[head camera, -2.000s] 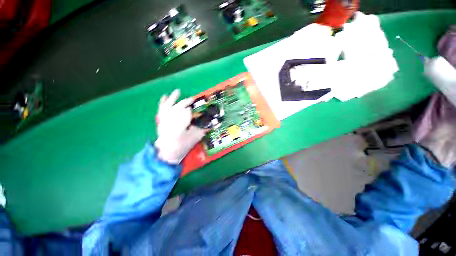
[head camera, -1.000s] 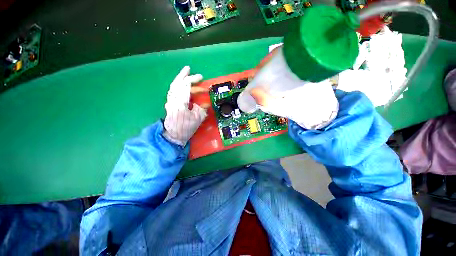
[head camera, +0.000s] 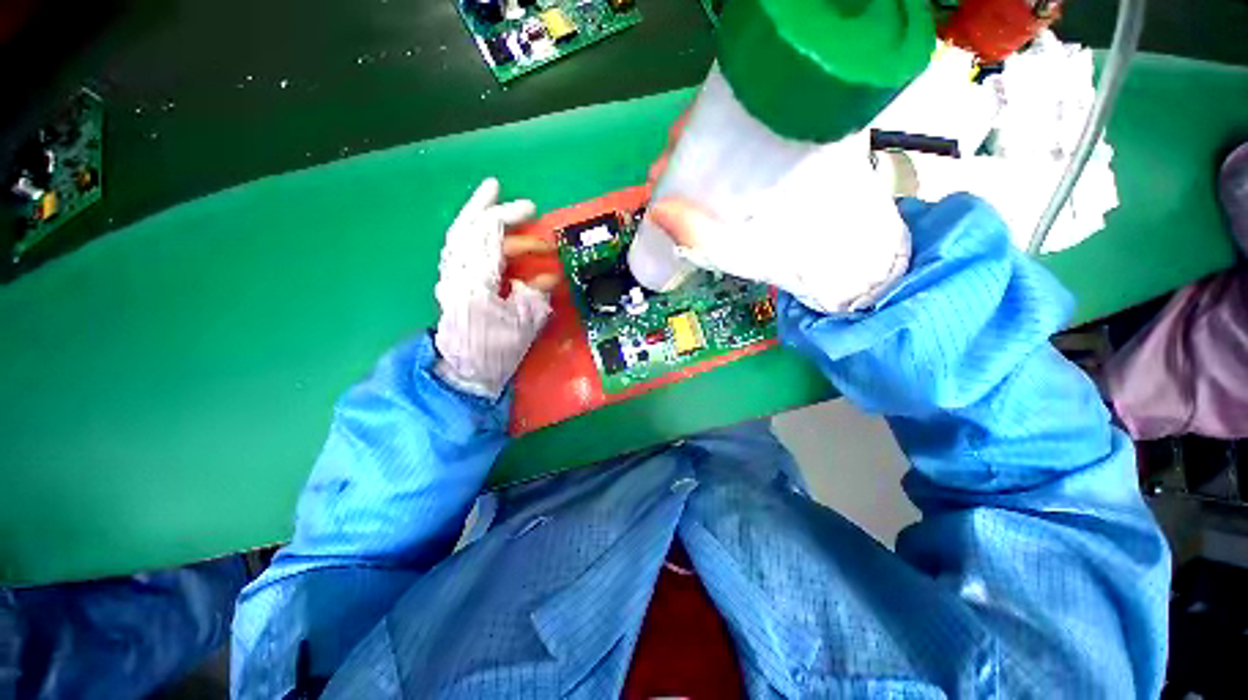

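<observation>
A green circuit board (head camera: 657, 328) with black round parts and a yellow block lies on a red-orange work pad (head camera: 554, 390). My right hand (head camera: 808, 233), gloved with some bare fingertips, is shut on the thick white glue cartridge (head camera: 725, 157) with a green cap. The cartridge is tilted, its lower end over the board's black round parts; its tip is hidden. My left hand (head camera: 486, 287), in a white glove with bare fingertips, rests at the pad's left side, fingers apart, empty, beside the board's left edge.
More circuit boards lie on the dark conveyor belt (head camera: 301, 110) beyond the green bench mat (head camera: 233, 342). A crumpled white cloth (head camera: 1074, 137) and a red-orange stand (head camera: 999, 28) are at right. A pale hose (head camera: 1095, 123) hangs beside my right sleeve. Another person's pink sleeve (head camera: 1191, 362) is at the right edge.
My right hand was out of view, then brought the cartridge over the board; since then it has shifted slightly left and up in view. My left hand let go of the board. The belt boards moved left.
</observation>
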